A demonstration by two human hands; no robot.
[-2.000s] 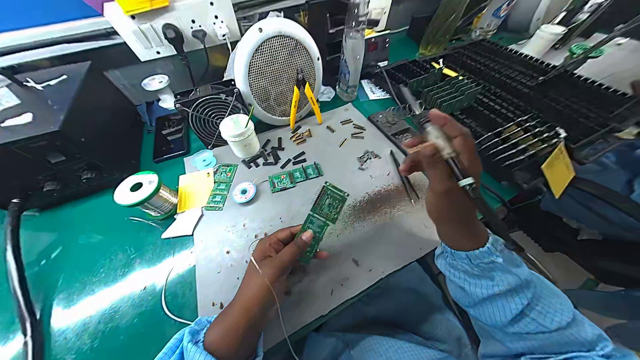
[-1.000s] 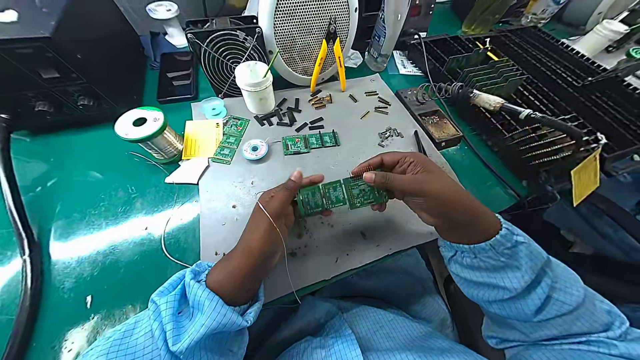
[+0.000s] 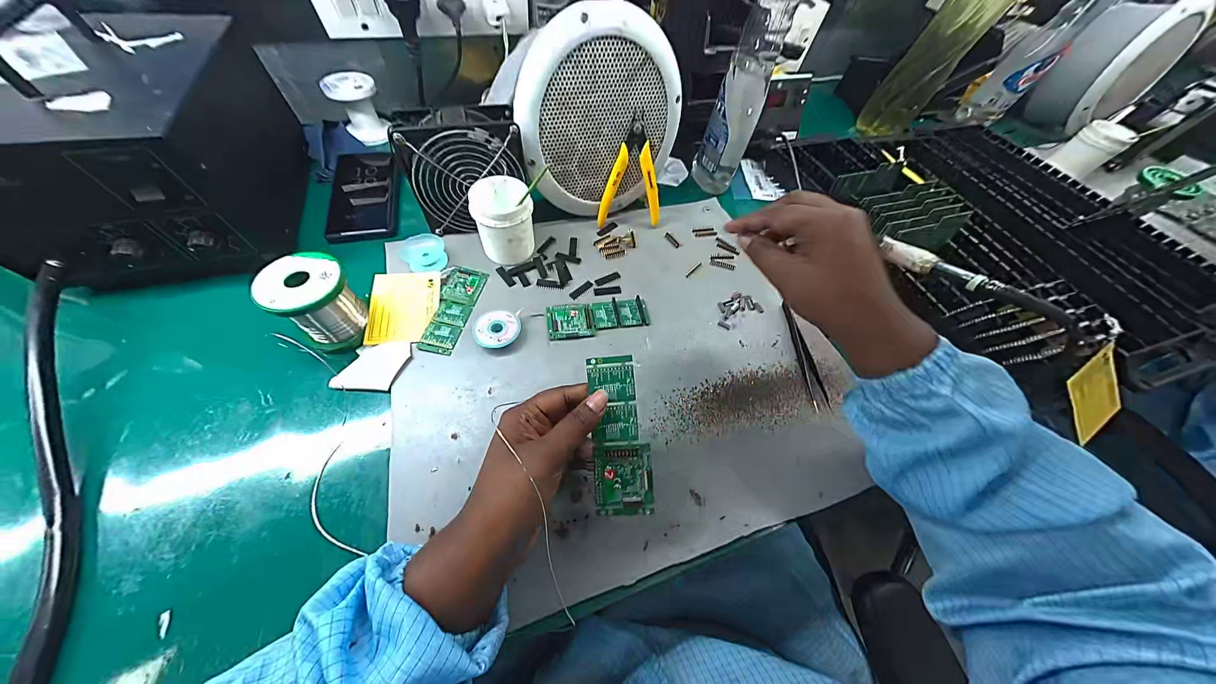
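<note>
My left hand (image 3: 551, 432) grips a green circuit board strip (image 3: 619, 423) by its left edge, upright lengthwise over the grey mat (image 3: 456, 494). My right hand (image 3: 807, 256) is raised over the mat's right edge, near black and brass pin headers (image 3: 722, 247); whether its fingertips hold anything is not plain. Below it lie black tweezers (image 3: 806, 356) and small metal parts (image 3: 739, 306). Another board strip (image 3: 597, 318) lies beyond the held one, below scattered black connectors (image 3: 560, 266). Solder wire (image 3: 541, 503) crosses my left wrist.
A solder spool (image 3: 318, 299), white jar (image 3: 502, 220), small wire reel (image 3: 497, 329) and more boards (image 3: 454, 312) stand or lie at left. Yellow-handled cutters (image 3: 629, 180) lean on a round white fan grille (image 3: 598, 95). A soldering iron (image 3: 959, 275) and black racks (image 3: 1045, 190) are at right.
My right hand has let go of the board strip and moved up and right. The strip has turned from crosswise to lengthwise in my left hand.
</note>
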